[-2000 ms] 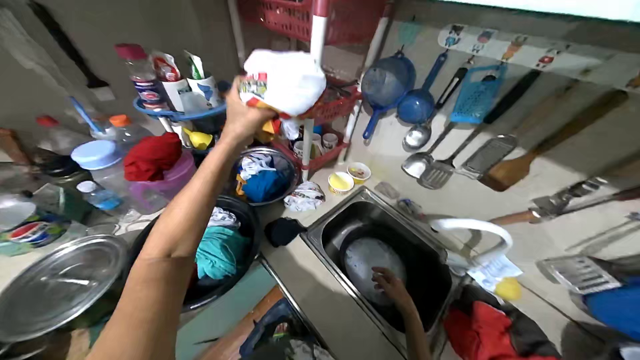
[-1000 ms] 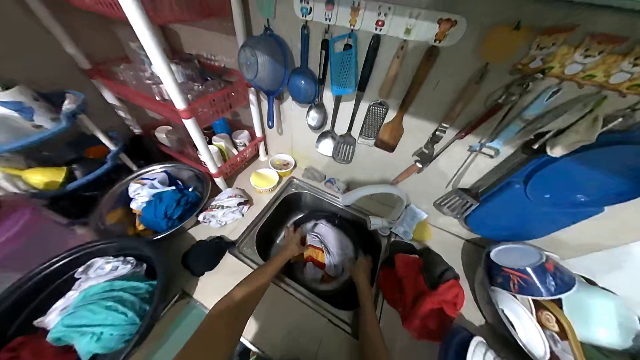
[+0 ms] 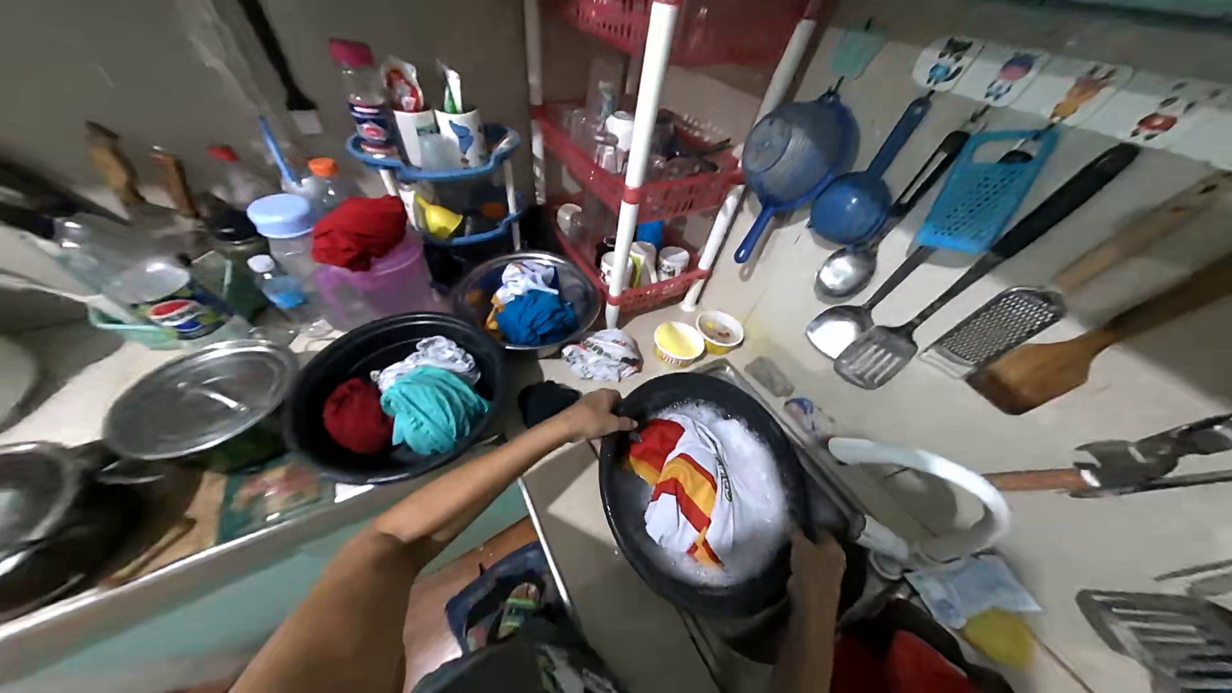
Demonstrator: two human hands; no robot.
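A black basin [image 3: 616, 520] of sudsy water is held tilted over the sink's near-left side. In it lies a white cloth garment with red and yellow bands [image 3: 688, 481], partly under foam. My left hand [image 3: 595, 416] grips the basin's upper left rim. At the lower right rim, my right hand [image 3: 816, 568] grips the basin, its fingers partly hidden. The basin covers most of the sink [image 3: 818, 452]. Left of it stands a larger black basin [image 3: 313, 385] with teal, white and dark red cloths, and behind that a metal bowl [image 3: 587, 289] with blue and white cloths.
A white faucet [image 3: 934, 467] curves at the right of the sink. Two small tubs [image 3: 679, 344] and a crumpled white cloth [image 3: 603, 355] lie behind the basin. A red plastic rack [image 3: 674, 192] stands at the back. Red cloth [image 3: 905, 664] lies at the bottom right; utensils hang on the wall.
The basin with the banded garment has come up out of the sink toward the left counter. My hands, in the basin one second ago, now hold its rim. The view has swung left.
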